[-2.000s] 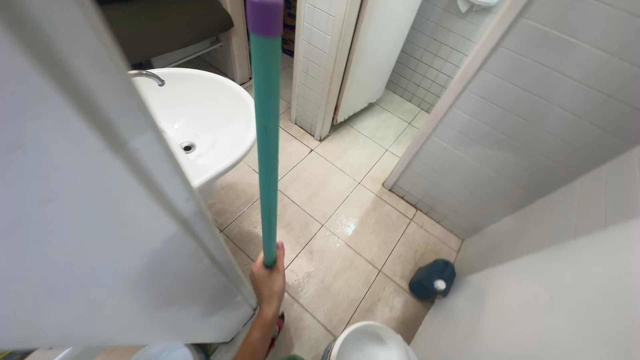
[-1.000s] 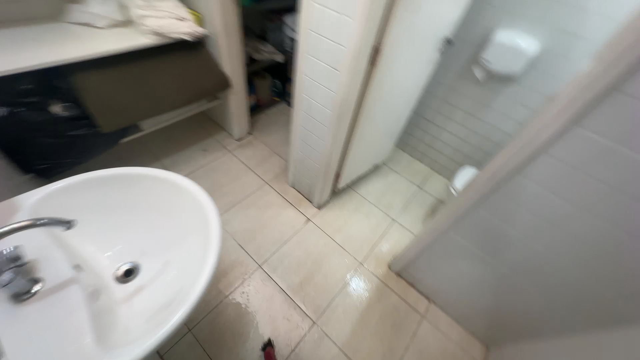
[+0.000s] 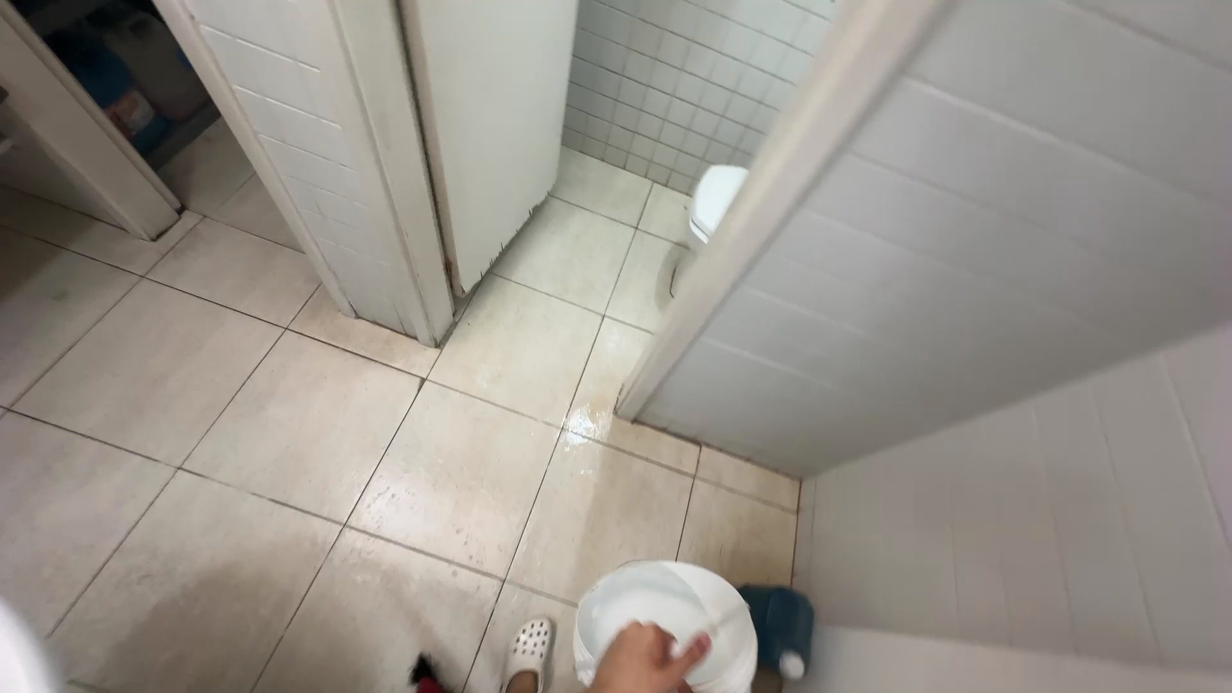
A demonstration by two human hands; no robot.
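Observation:
At the bottom edge, my left hand [image 3: 654, 659] is over the near side of a white plastic bucket [image 3: 741, 626]. Its fingers are curled and its thumb points right; whether they grip the rim or a handle cannot be told. Just right of the bucket, a dark blue-green plastic jug [image 3: 784, 621] with a white cap stands by the wall. My right hand is out of view. A white clog [image 3: 529, 650] with holes is on a foot left of the bucket. Further left, a red object with a dark, bristly tip [image 3: 424, 674] is cut off by the frame.
Beige floor tiles [image 3: 289, 423] have wet, shiny patches. A tiled wall end [image 3: 298, 164] and a white door [image 3: 491, 125] with a worn lower edge border a stall. Inside is a white toilet [image 3: 714, 197]. A grey-white partition [image 3: 914, 250] runs along the right. Containers [image 3: 115, 91] stand in the dark opening.
The green pole with a purple end, held by a hand two seconds ago, is out of view. A hand now shows at the bucket. The view has swung, leaving the sink almost wholly outside.

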